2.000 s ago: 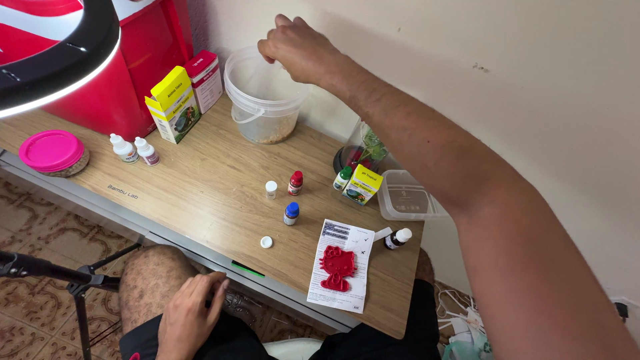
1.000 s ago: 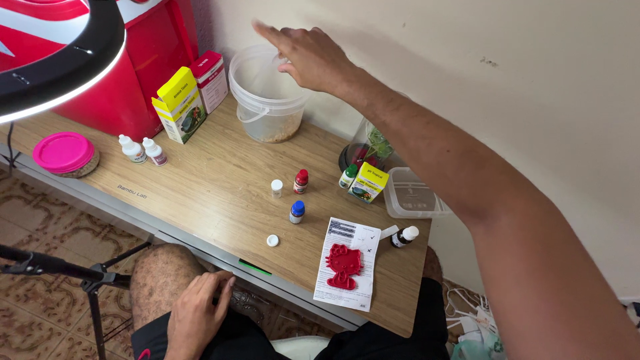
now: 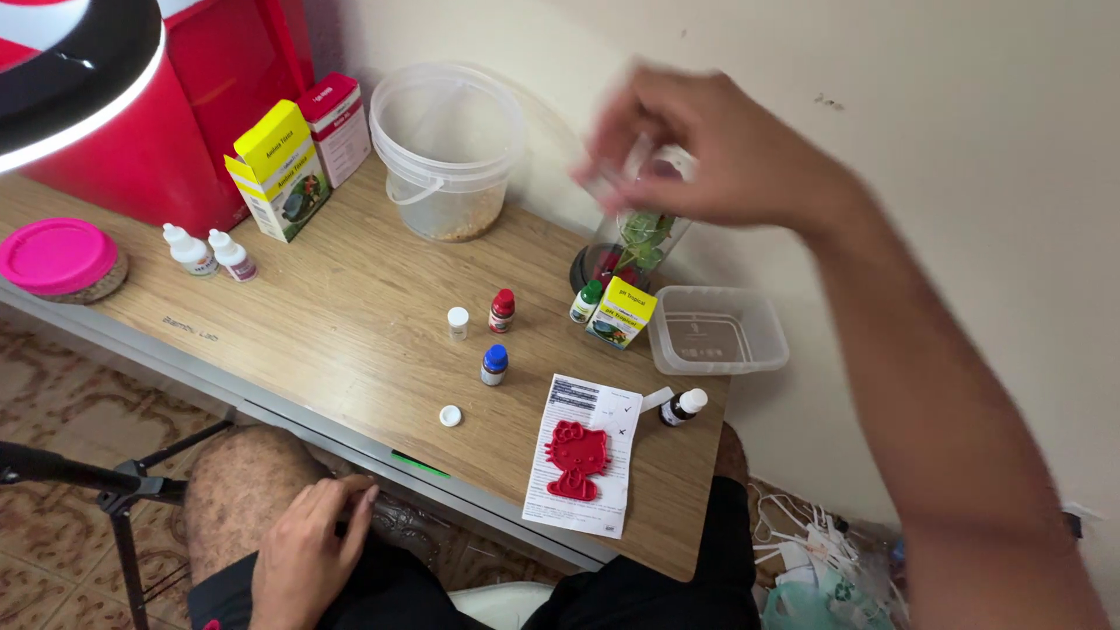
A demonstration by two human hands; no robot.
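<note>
My right hand (image 3: 691, 149) is raised and blurred above a clear glass vessel (image 3: 643, 232) with green leaves. Its fingers close around a small clear object (image 3: 626, 171), too blurred to name. My left hand (image 3: 311, 547) rests on my thigh, fingers curled, with nothing visible in it. On the wooden table stand a red-capped bottle (image 3: 501, 311), a blue-capped bottle (image 3: 494, 365), a white-capped vial (image 3: 458, 324) and a green-capped bottle (image 3: 585, 302) beside a yellow box (image 3: 622, 313). A loose white cap (image 3: 450, 416) lies in front of them. A red cat-shaped plastic figure (image 3: 577, 459) lies on a printed leaflet (image 3: 617, 490).
A clear plastic bucket (image 3: 446, 131) stands near the wall, beside two cartons (image 3: 284, 175). At left are two dropper bottles (image 3: 210, 254) and a pink-lidded jar (image 3: 61, 258). A shallow plastic container (image 3: 717, 331) and a dark bottle (image 3: 682, 407) sit at right. A ring light (image 3: 83, 79) overhangs the left.
My right hand has moved from above the bucket to the right, over the glass vessel with leaves. My left hand has stayed on my thigh.
</note>
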